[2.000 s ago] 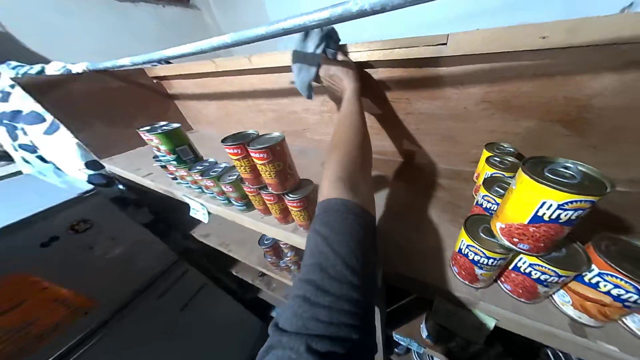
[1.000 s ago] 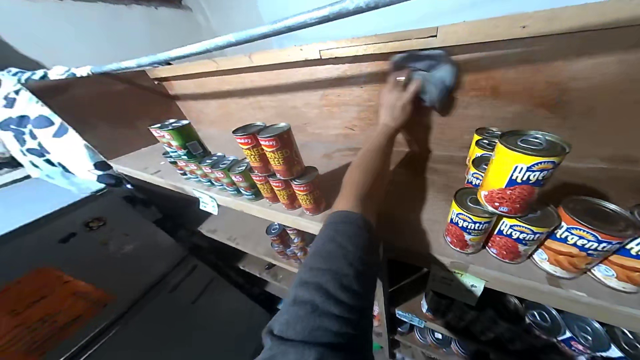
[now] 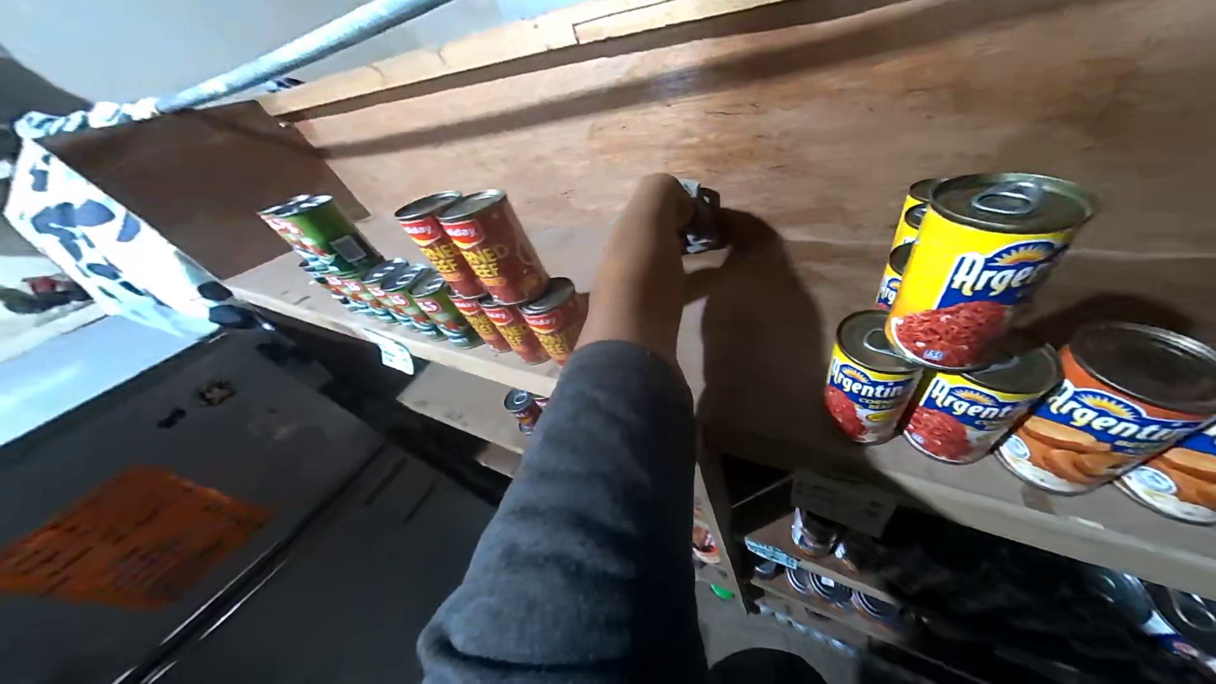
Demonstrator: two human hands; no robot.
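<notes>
My left hand reaches up from the bottom middle in a dark grey sleeve. It grips a grey cloth against the lower part of the wooden back panel; the fingers are mostly hidden behind the wrist. Left of the forearm stand stacked red corned beef cans and, farther left, green cans. To the right are yellow Argentina corned beef cans, one stacked on others, beside larger orange-labelled cans. My right hand is out of view.
The wooden shelf edge runs below the cans. Lower shelves hold more cans. A metal pipe crosses the upper left, near a black-and-white patterned cloth. A dark surface with an orange patch lies lower left.
My left hand, with the cloth, has come down from the wooden top rail, where it was two seconds ago, to low on the back panel. The view has moved closer to the shelf.
</notes>
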